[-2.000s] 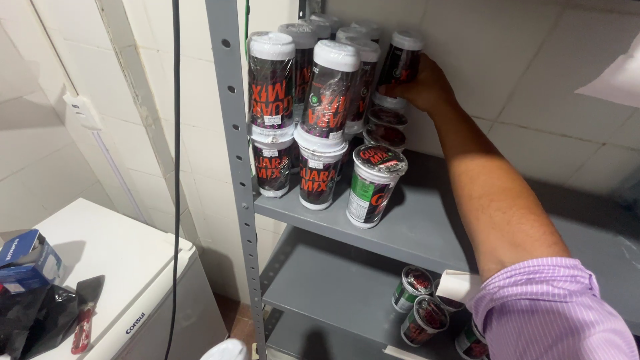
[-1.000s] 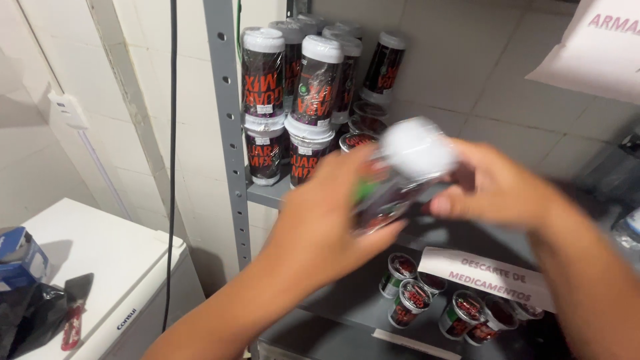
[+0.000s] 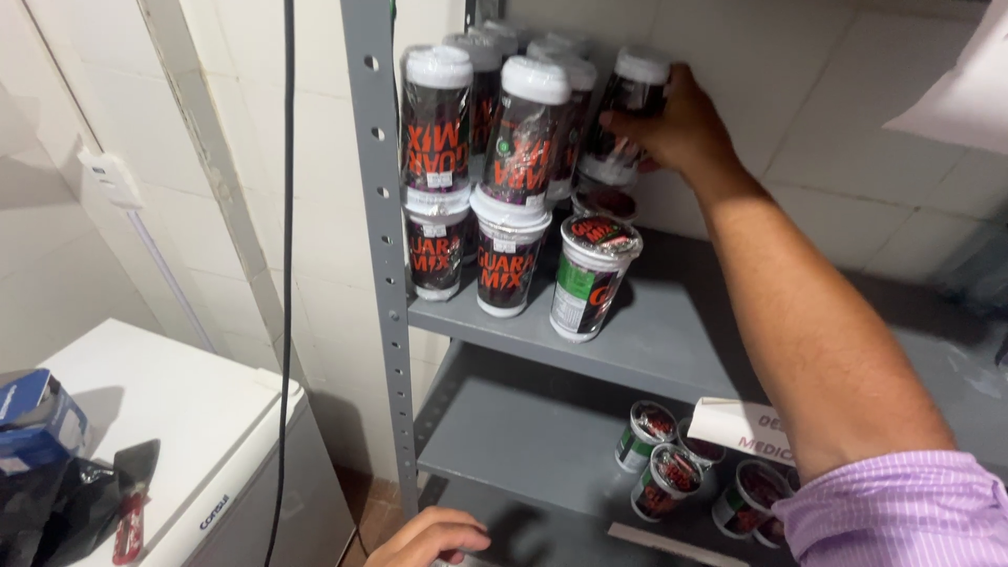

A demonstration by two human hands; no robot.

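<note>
My right hand [image 3: 669,130] is closed around an upside-down Guara Mix cup [image 3: 630,94] at the back of the upper shelf, above another upright sealed cup [image 3: 605,203]. To its left, wrapped Guara Mix cups stand in two layers, the upper ones inverted, such as this front cup [image 3: 520,142], on upright ones like this cup [image 3: 504,272]. One upright cup [image 3: 591,283] with a green and white panel stands alone at the shelf's front edge. My left hand [image 3: 433,539] is low at the bottom edge, partly out of view, fingers slightly curled, with no object visible in it.
The grey metal shelf unit [image 3: 378,236] has a lower shelf [image 3: 512,417] with several sealed cups [image 3: 665,480] and a paper sign [image 3: 724,425]. At left, a white Consul appliance [image 3: 197,441] bears a blue box [image 3: 39,421], black plastic and a red-handled scraper [image 3: 130,512]. A black cable [image 3: 287,236] hangs in front.
One second ago both hands held a blurred cup in front of the shelves. Now my right hand has moved up to the back of the upper shelf, and my left hand has dropped low.
</note>
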